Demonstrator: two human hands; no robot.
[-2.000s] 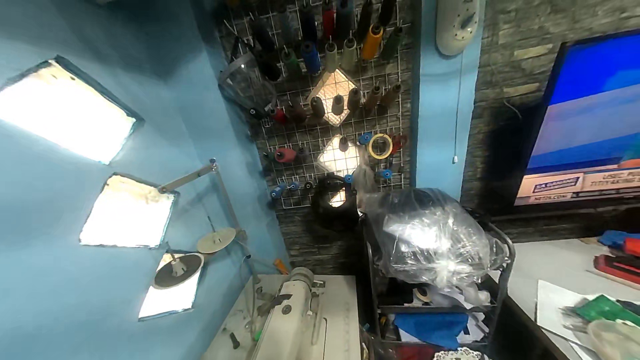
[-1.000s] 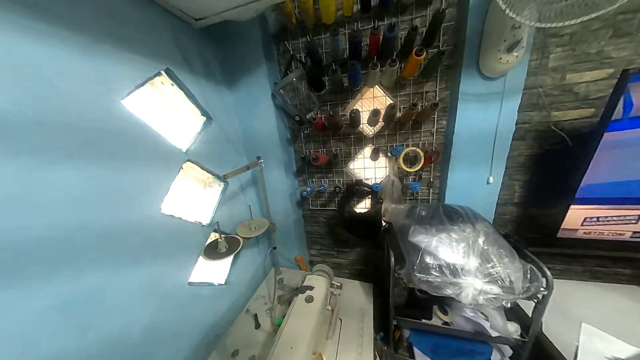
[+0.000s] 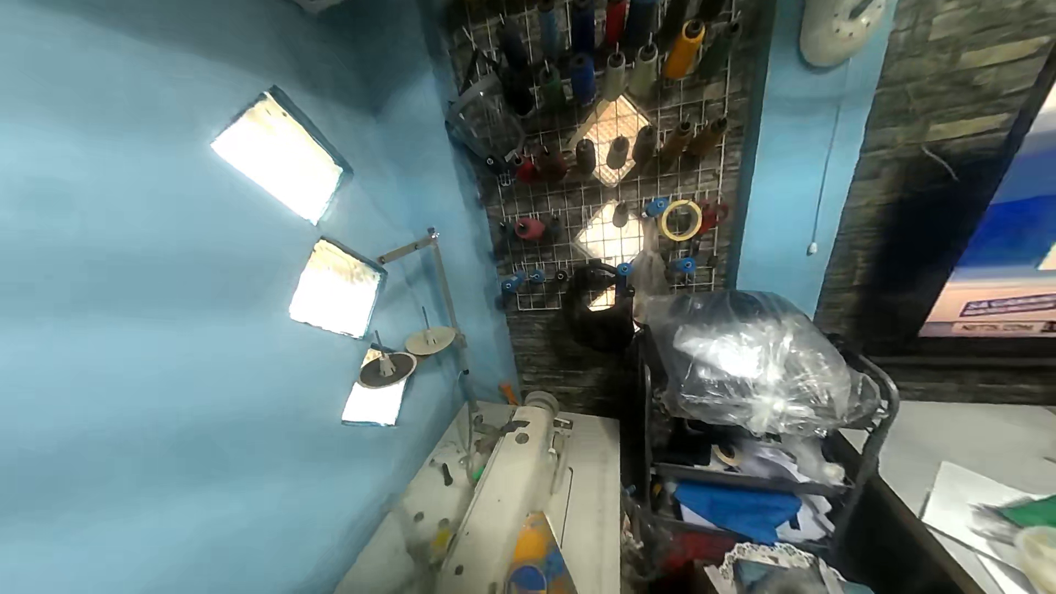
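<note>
Neither of my hands shows in the head view. Below the middle stands a white sewing machine [image 3: 507,487] on its pale table [image 3: 596,495]. Behind it, a thread stand with two round spool plates [image 3: 430,340] rises by the blue wall. An orange, blue and yellow object [image 3: 538,557], cut off by the lower edge, overlaps the machine. On a wire grid [image 3: 569,194] hang several thread cones, among them an orange one [image 3: 685,49], and a roll of yellowish tape [image 3: 681,220].
Right of the machine, a black rack [image 3: 881,437] bears a clear plastic bag [image 3: 759,363] with dark contents above blue cloth [image 3: 738,510]. Further right are a white table [image 3: 969,425] with papers and a lit screen [image 3: 1006,264] on the stone wall. Three bright openings pierce the blue wall.
The view has shifted, and the orange, blue and yellow object now shows over the machine at the lower edge. No hand appears in any frame.
</note>
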